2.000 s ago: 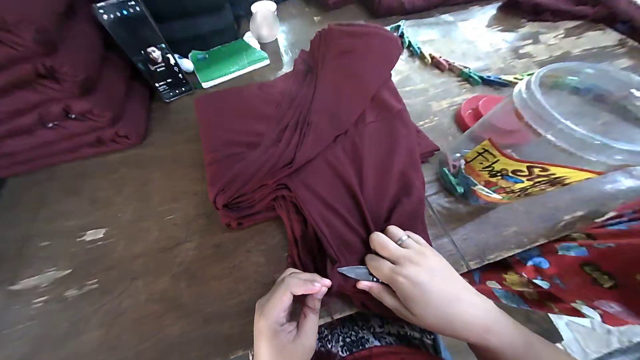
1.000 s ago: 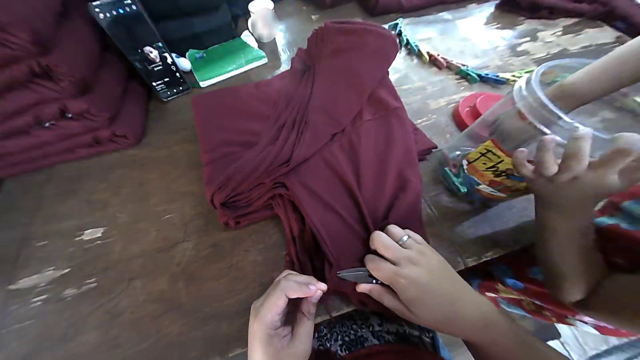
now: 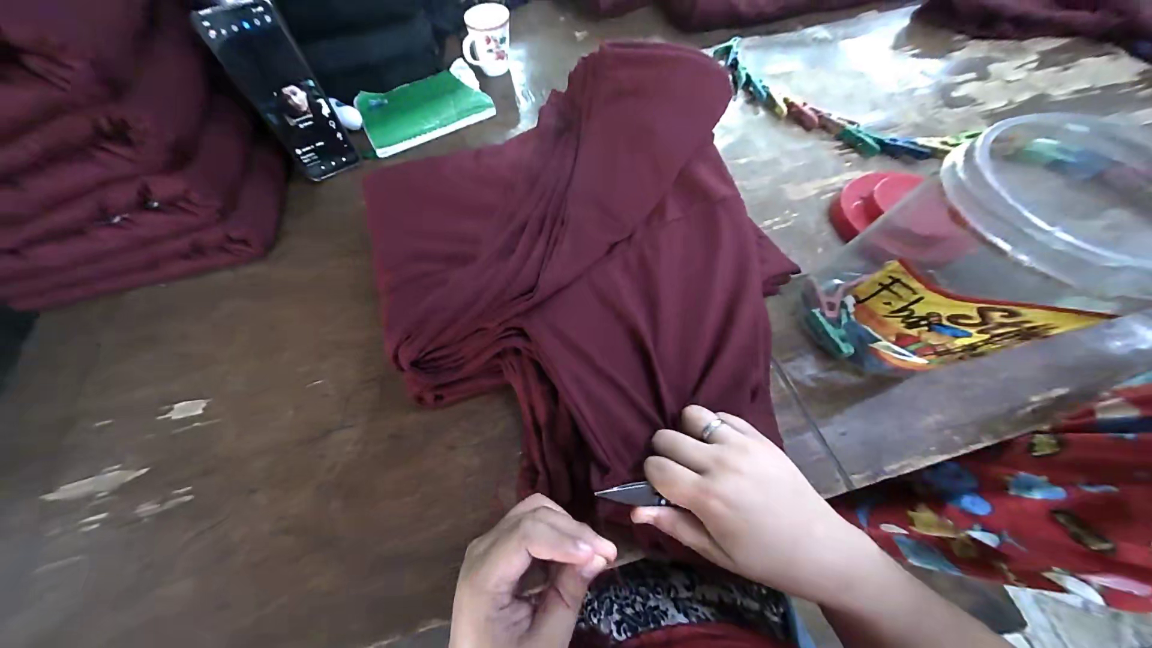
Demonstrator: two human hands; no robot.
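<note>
Folded maroon fabric [image 3: 630, 270] lies on the wooden table and hangs over its near edge toward me. At its lower right part, my right hand [image 3: 720, 486], with a ring on one finger, is closed around small metal thread snips [image 3: 630, 493], whose pointed blades face left. Just left of the blade tips is my left hand [image 3: 540, 562], thumb and index fingertip pinched together in front of the fabric's lower end. Whether a thread or a bit of cloth is between those fingertips cannot be made out.
Stacked maroon garments [image 3: 135, 180] stand at the left, beside a propped phone [image 3: 288, 99], a green booklet [image 3: 423, 112] and a white mug [image 3: 487, 38]. At the right are a clear plastic jar [image 3: 972, 270] with clips inside, red lids [image 3: 873, 202] and a row of colored clips [image 3: 859, 139].
Another person's hands, at the plastic jar one second ago, are out of view now. My own hands have stayed nearly in place by the fabric's lower end.
</note>
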